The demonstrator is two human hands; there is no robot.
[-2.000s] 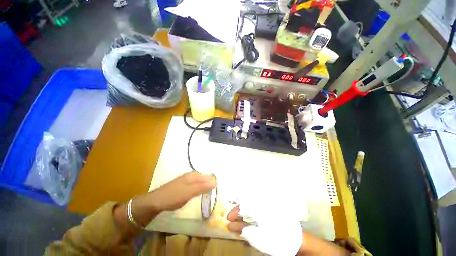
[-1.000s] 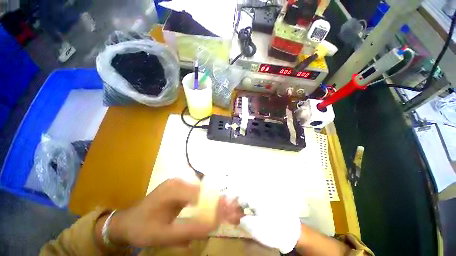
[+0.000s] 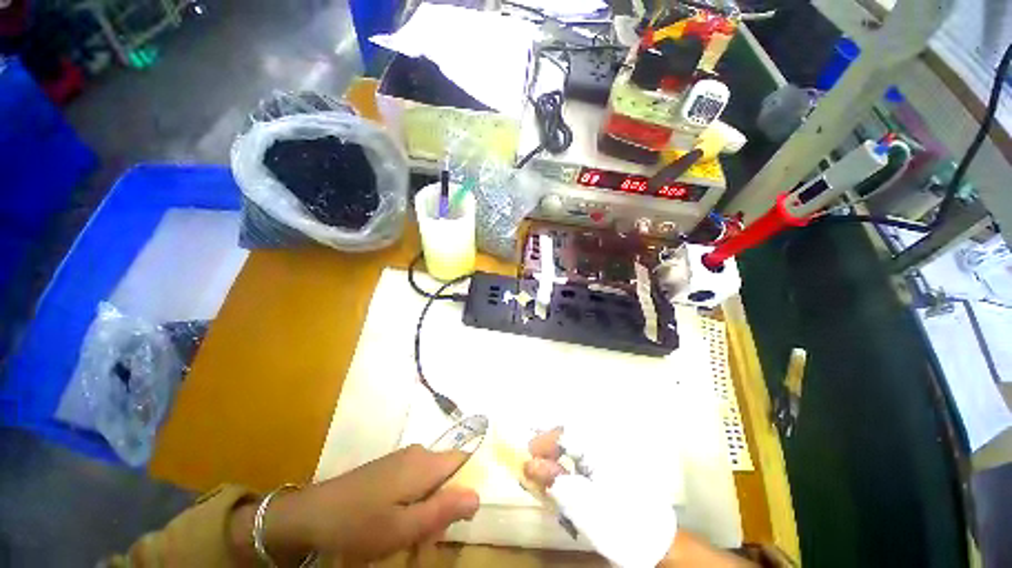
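Observation:
My left hand (image 3: 383,505), bare with a bracelet, holds a ring of masking tape (image 3: 471,426) on edge at its fingertips, above the cream mat (image 3: 372,383). My right hand (image 3: 605,510) wears a white glove with bare fingertips showing. Its fingers are closed around a small thin metallic thing (image 3: 574,456), mostly hidden. A pale strip, apparently tape, shows faintly between the hands. The mat glares, so details there are washed out. The metal-tipped black cable (image 3: 421,353) ends just behind the tape ring.
A black socket strip (image 3: 566,314) with tape across it lies behind my hands. Behind it are a dark red board (image 3: 594,257), a pen cup (image 3: 447,239) and a grey meter (image 3: 633,198). A red-handled tester (image 3: 766,233) slants at right. A blue crate (image 3: 50,322) is left.
The blurred left hand has moved down and left, away from the right hand, and the tape ring shows clearly again. The right fingertips have risen slightly. The cable tip is now visible.

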